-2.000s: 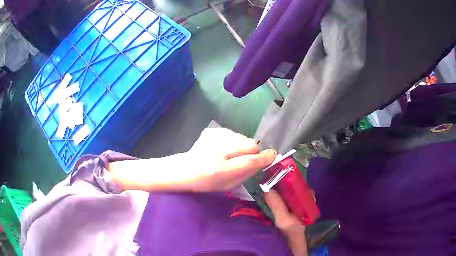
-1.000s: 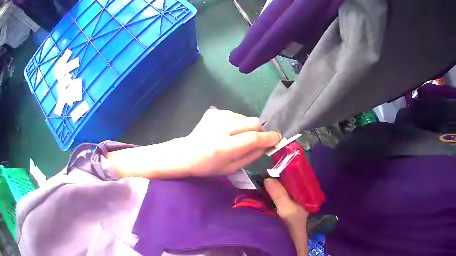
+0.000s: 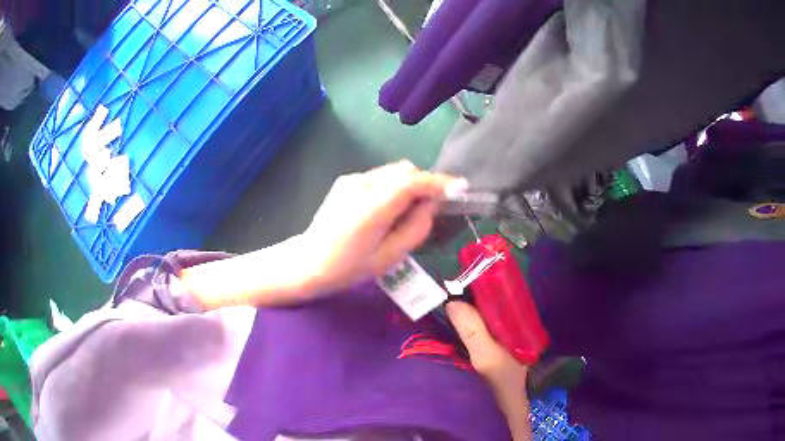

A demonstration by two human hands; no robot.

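My left hand [image 3: 366,224] pinches the lower edge of a grey sleeve or garment edge [image 3: 525,129]. A pale, blurred strip [image 3: 469,202] shows at its fingertips; I cannot tell if it is a tag. A white hang tag [image 3: 411,288] with green print shows below this hand; its upper end is hidden. My right hand [image 3: 489,349] is wrapped around the red tagging gun [image 3: 508,301], partly hidden behind it. The gun's thin needle points up, just below the garment edge. White tag fasteners [image 3: 475,274] stick out from the gun's top.
An upturned blue crate [image 3: 194,95] at upper left bears loose white tags [image 3: 108,177]. Purple garments [image 3: 465,56] hang at top centre. Dark grey and purple garments [image 3: 663,319] fill the right, one with a small crest [image 3: 765,210]. A green basket [image 3: 21,340] is at lower left.
The gun has parted from the garment edge, baring its needle. The white card across its front no longer shows there. My left hand has turned and risen slightly, and the printed tag shows more fully.
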